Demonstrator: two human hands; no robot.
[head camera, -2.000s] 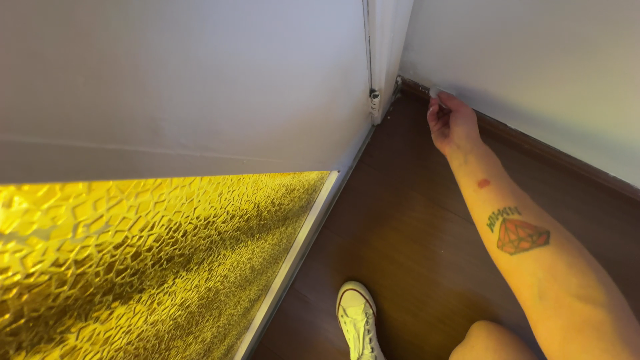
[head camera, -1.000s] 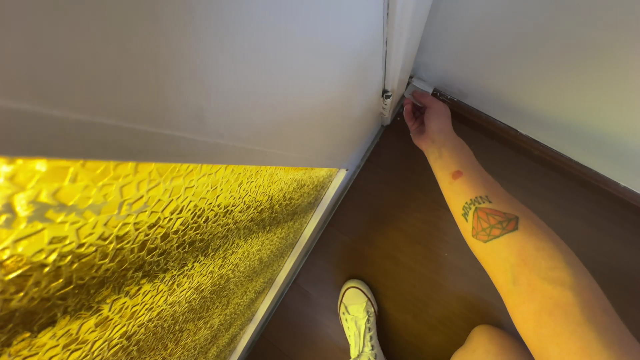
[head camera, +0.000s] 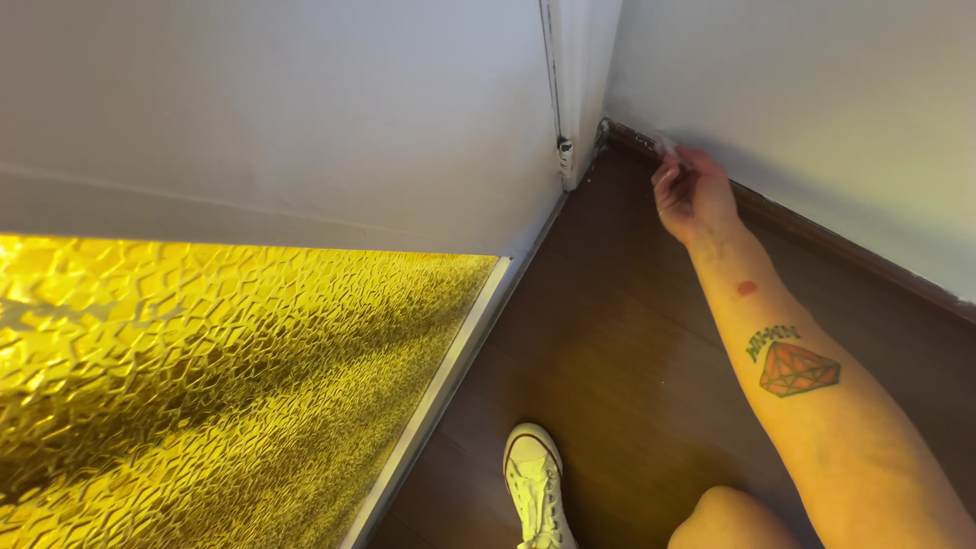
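My right hand (head camera: 695, 194) reaches down to the foot of the pale wall (head camera: 793, 91), its fingers pinched on a small whitish piece (head camera: 665, 145) that is too blurred to name exactly. That piece is against or just above the top edge of the dark brown wooden baseboard (head camera: 785, 216), a short way to the right of the room corner. Whitish flecks lie along the baseboard's top. My left hand is out of view.
At left stands a white door (head camera: 290, 114) with a yellow textured glass panel (head camera: 229, 366). Its hinge (head camera: 565, 158) joins the white door frame (head camera: 587, 69). On the dark wooden floor (head camera: 602, 328) are my white sneaker (head camera: 534, 476) and, nearer me, my bare knee (head camera: 728, 522).
My right hand was in the corner beside the door frame one second ago. It has since moved right along the baseboard, still with the whitish piece.
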